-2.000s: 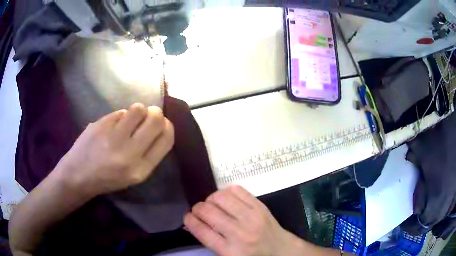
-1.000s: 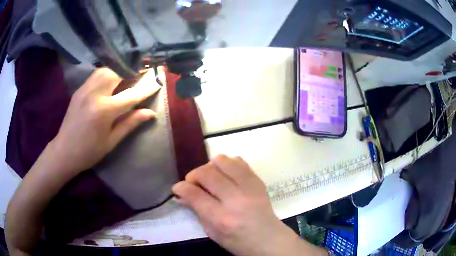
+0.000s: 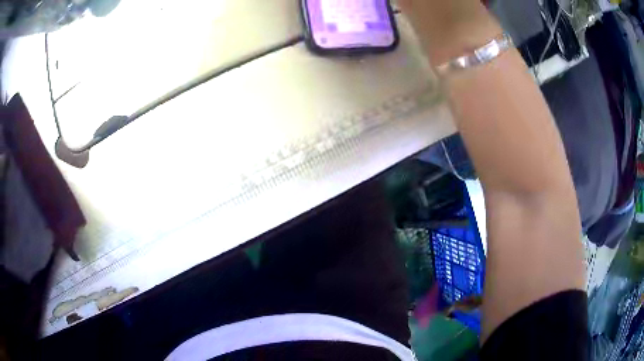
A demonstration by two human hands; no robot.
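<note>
The maroon strip point(image 3: 46, 173) of the garment panel lies at the far left of the table, with its grey side point(image 3: 25, 229) beside it; the rest is cut off by the left edge. My right arm reaches up on the right, with a shiny band at the wrist. Only the back part of my right hand point(image 3: 445, 27) shows at the top edge, past the phone point(image 3: 351, 29); its fingers are out of the picture, so what they hold is hidden. My left hand is not in view.
The white table has a printed ruler point(image 3: 318, 147) along its front edge. Part of the machine point(image 3: 42, 14) shows blurred at the top left. A blue basket point(image 3: 457, 261) is below the table, right. Dark grey cloth point(image 3: 589, 134) hangs at the right, behind my arm.
The view has swung right and down. My right hand has left the cloth's lower edge and moved up and right past the phone. My left hand has gone out of view.
</note>
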